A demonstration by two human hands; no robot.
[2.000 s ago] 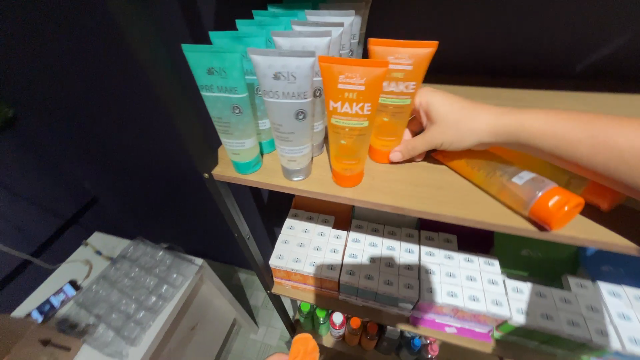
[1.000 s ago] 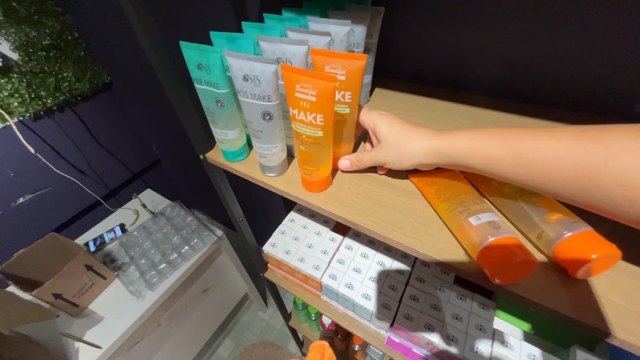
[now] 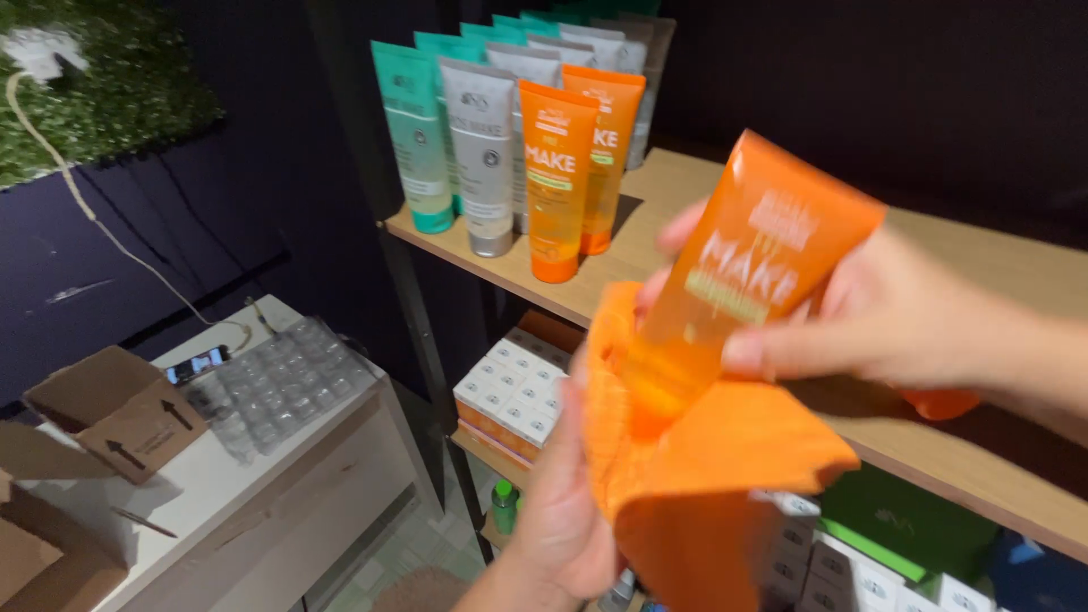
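My right hand (image 3: pixel 858 314) grips an orange cosmetic tube (image 3: pixel 739 272), tilted with its cap end down. That lower end rests in an orange cloth (image 3: pixel 722 459), which my left hand (image 3: pixel 565 501) holds around it from below. On the wooden shelf (image 3: pixel 646 187) behind, two orange tubes stand upright on their caps, the front one (image 3: pixel 557 183) nearest the edge. Beside them are rows of grey tubes (image 3: pixel 480 153) and green tubes (image 3: pixel 416 136). Part of another orange cap (image 3: pixel 939 401) shows below my right wrist.
Boxes with white tops (image 3: pixel 514 387) fill the lower shelf, with a green box (image 3: pixel 901 518) at right. A small green bottle (image 3: pixel 503 506) stands lower. On the white cabinet (image 3: pixel 280 442) at left lie an open cardboard box (image 3: pixel 119 408), clear bubble packaging (image 3: pixel 289 382) and a phone (image 3: pixel 197 364).
My right hand has left the standing orange tubes and now holds another orange tube. My left hand has come into view with the orange cloth around the tube's lower end.
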